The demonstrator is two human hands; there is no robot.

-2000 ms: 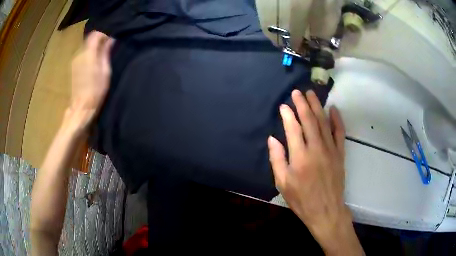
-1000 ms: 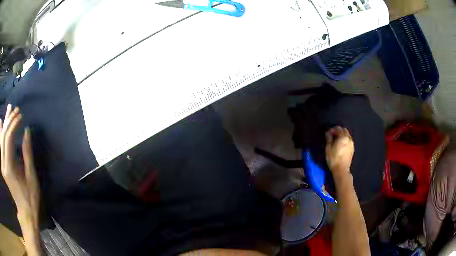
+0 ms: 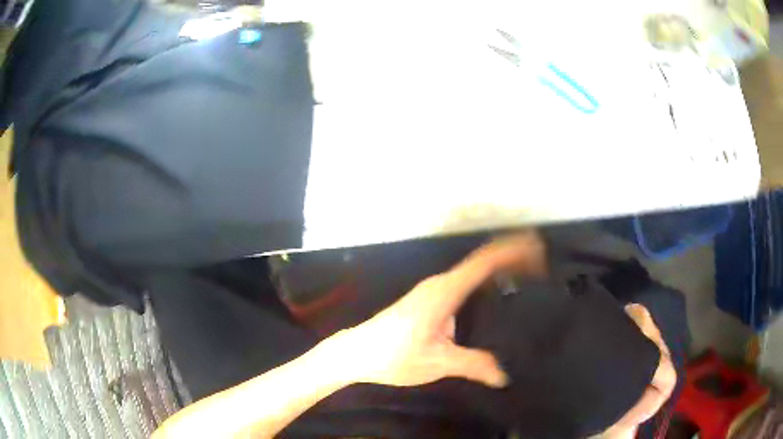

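Observation:
A dark cloth piece (image 3: 558, 351) is held up over my lap, below the table's front edge. My right hand (image 3: 648, 377) grips its right edge, with the fingers curled round it. My left hand (image 3: 429, 334) is at its left side, thumb and fingers spread apart, fingertips blurred; no grip shows. A larger dark panel (image 3: 206, 163) lies on the left of the white machine table (image 3: 403, 171) and hangs over its front edge. The bright blue part of the presser foot (image 3: 249, 36) shows at the panel's top edge. The machine head is mostly out of the picture.
Thread snips with a blue handle (image 3: 567, 86) lie on the table. Tan cardboard (image 3: 21, 283) is at the far left, above a quilted grey covering (image 3: 77, 377). A red stool (image 3: 721, 394) stands at the lower right. Dark blue cloth (image 3: 747, 257) hangs at the right.
The view has swung back left. My left hand has left the panel on the table and come over to my lap. My right hand has brought a dark piece from the heap at the right.

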